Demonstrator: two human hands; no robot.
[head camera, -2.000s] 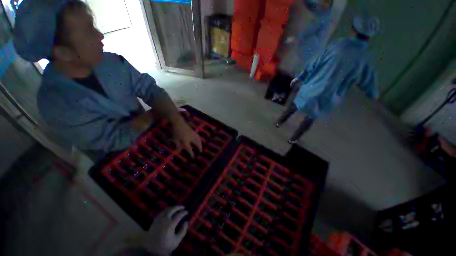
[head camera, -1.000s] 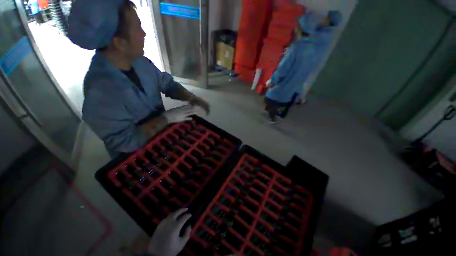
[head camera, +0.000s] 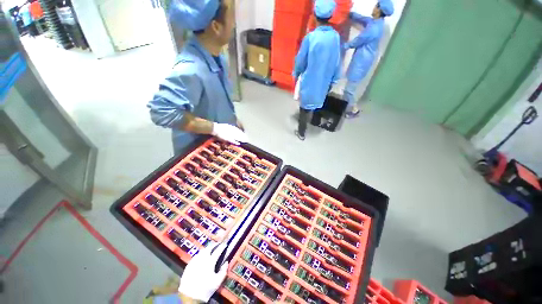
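Two black crates stand side by side in front of me, the left crate (head camera: 142, 185) and the right crate (head camera: 375, 228). Each has a red tray on top, the left tray (head camera: 199, 205) and the right tray (head camera: 309, 234), with rows of slim green and black circuit boards in its slots. My left hand (head camera: 203, 274), in a white glove, is at the near end where the crates meet. Its fingers are around the black rim there; the fingertips are partly hidden. My right hand is not in view.
A person (head camera: 199, 89) stands behind the left crate, a gloved hand at its far edge. Two people stand by red stacks (head camera: 284, 44). A pallet jack (head camera: 505, 160) is right, black crates (head camera: 490, 264) lower right, a glass door (head camera: 44, 119) left.
The near person has turned away and moved right. The two far people now stand at the red stacks. The picture is brighter. My left hand stays at the crate rim.
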